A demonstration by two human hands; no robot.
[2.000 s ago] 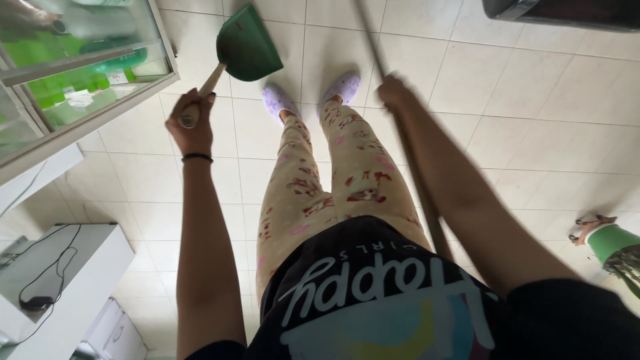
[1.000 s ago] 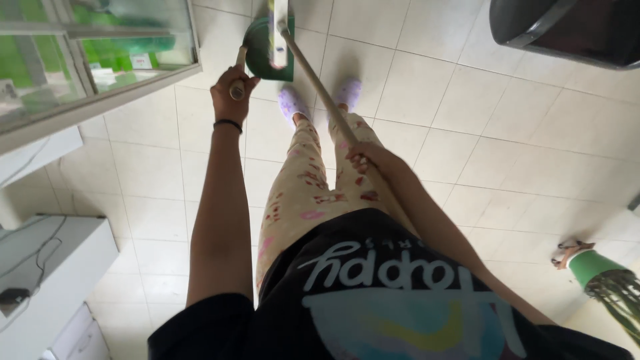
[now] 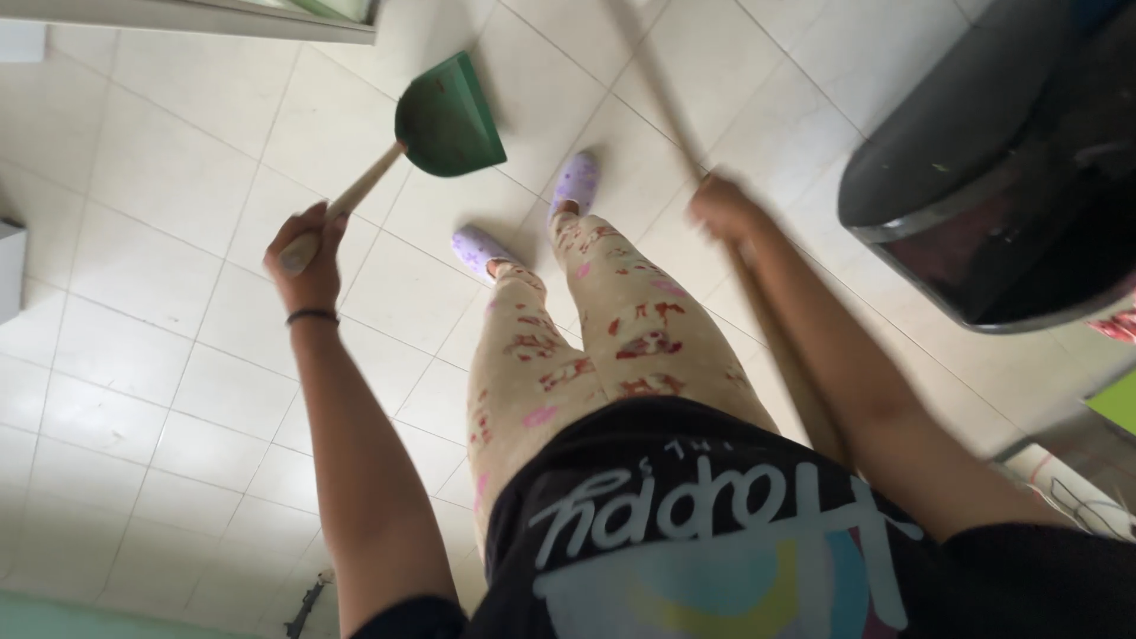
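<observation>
A green dustpan (image 3: 451, 120) with a pale wooden handle is near the floor at upper centre-left, its straight edge facing right. My left hand (image 3: 308, 247) is closed round the end of that handle. On the right, my right hand (image 3: 729, 209), a little blurred, grips a long wooden pole (image 3: 785, 355). The pole runs from beside my body up past the top edge of the view, so its far end is out of frame. Between the two hands my feet stand on the floor in purple slippers (image 3: 577, 177).
Pale tiles (image 3: 213, 293) cover the floor. A large glossy black object (image 3: 905, 213) stands at the upper right. The corner of a glass-fronted cabinet (image 3: 266, 19) juts in at the upper left. Some cable-like lines show at the lower right.
The view has turned and shifted. The pole's lower end, over the dustpan one second ago, is now away from it and out of frame. Both hands have kept their hold.
</observation>
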